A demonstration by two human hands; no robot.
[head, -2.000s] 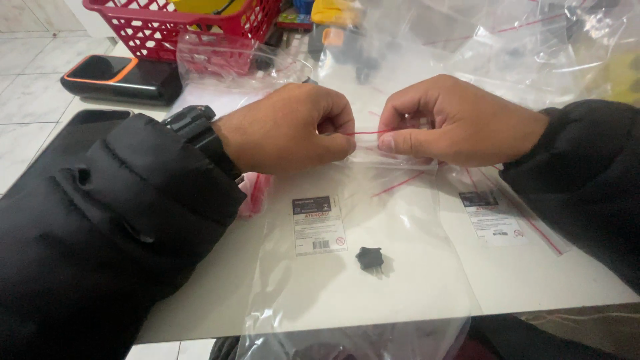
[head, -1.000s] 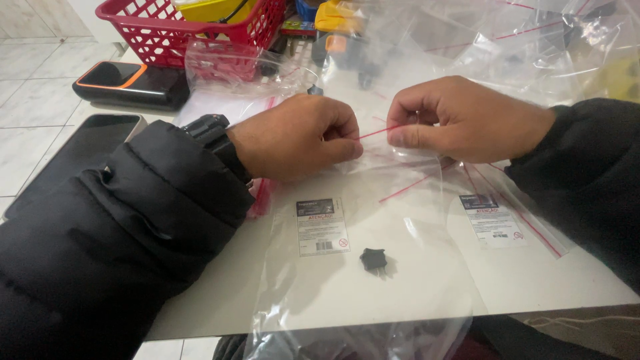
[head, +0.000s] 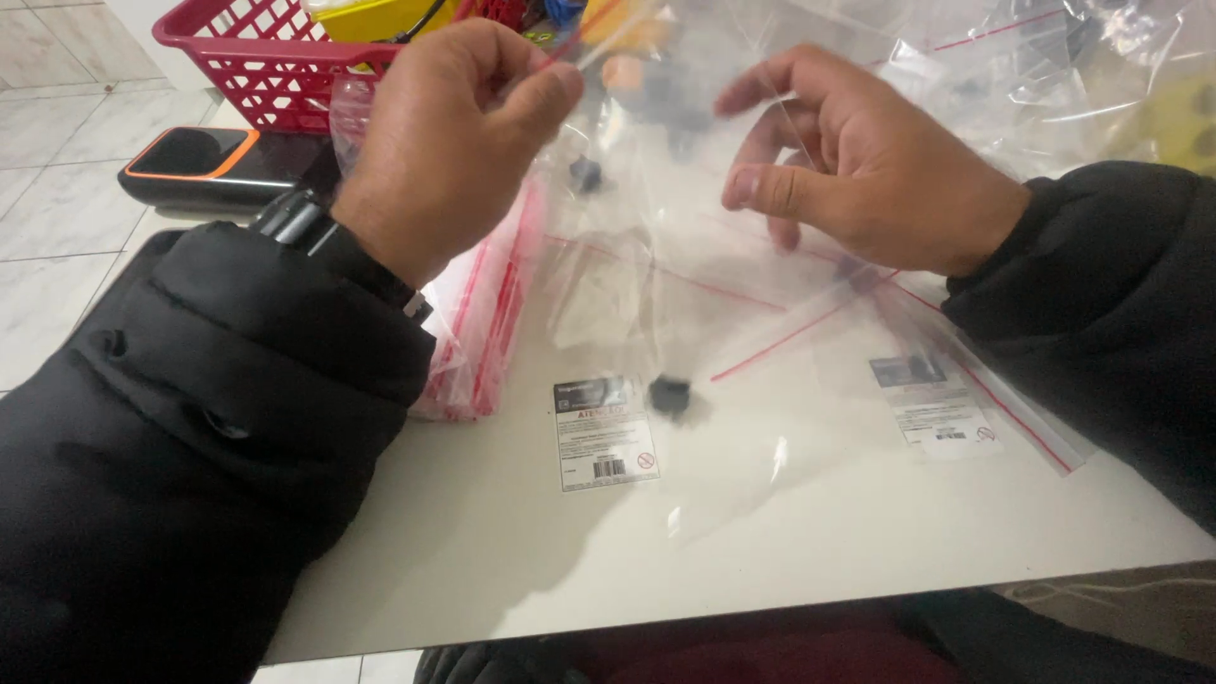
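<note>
My left hand [head: 465,142], raised at upper left centre, pinches the red-striped top edge of a clear plastic zip bag [head: 608,285]. A small dark piece [head: 670,394] shows through the plastic beside a printed label [head: 606,433]. Fingers spread and slightly blurred, my right hand [head: 836,161] is raised at the upper right with nothing gripped between thumb and fingers. Below it lies another clear bag with a red zip strip [head: 1016,418] and a label [head: 936,408]. A second small dark piece [head: 585,175] shows near my left thumb.
A red plastic basket [head: 275,66] holding a yellow item stands at upper left. Before it sits a black device with an orange-rimmed screen [head: 190,152]. A stack of red-edged bags [head: 484,313] lies by my left wrist. Loose clear bags [head: 1007,85] cover the back right of the white table [head: 532,551].
My hands have moved apart; the right has let go of the bag's zip edge, while the left has lifted that edge upward. The bag's lower end no longer hangs past the table's front edge.
</note>
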